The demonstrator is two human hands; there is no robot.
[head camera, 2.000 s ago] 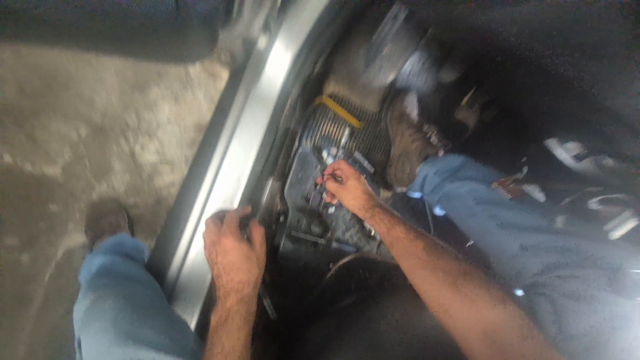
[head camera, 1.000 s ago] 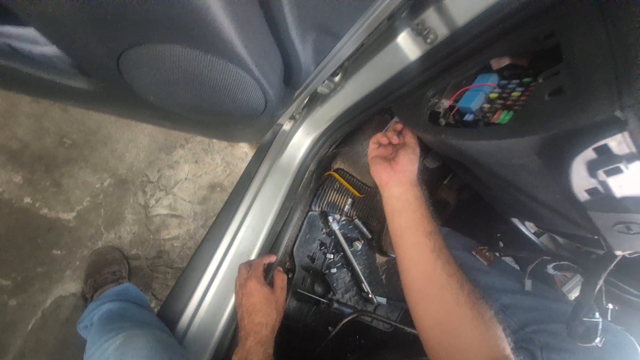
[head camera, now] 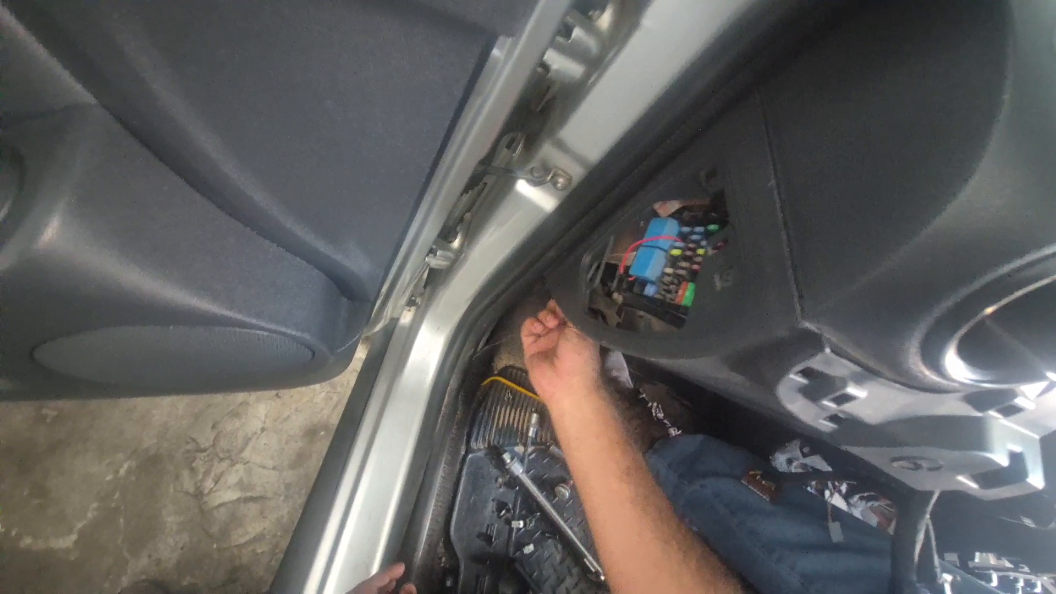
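My right hand (head camera: 561,351) reaches up to the lower edge of the dark dashboard side panel (head camera: 792,247), with its fingers curled at that edge. Whether it holds anything there is hidden. Just above it, an opening in the panel shows a fuse box (head camera: 685,264) with coloured fuses, a blue relay (head camera: 653,249) and a red wire. Only the fingertips of my left hand (head camera: 386,580) show at the bottom edge, beside the silver door sill (head camera: 375,462). A socket wrench (head camera: 549,503) and small loose parts lie on the black floor mat (head camera: 478,503), below my right hand.
The open car door (head camera: 206,165) with its speaker grille (head camera: 173,356) fills the upper left, above a concrete floor (head camera: 206,470). A yellow strip (head camera: 511,385) lies near the ribbed part of the mat. My leg in blue trousers (head camera: 742,511) is at the lower right, near hanging wires.
My right hand has moved from over the floor mat up to the dashboard's lower edge. My left hand has mostly left the view at the bottom. The view has shifted toward the dashboard.
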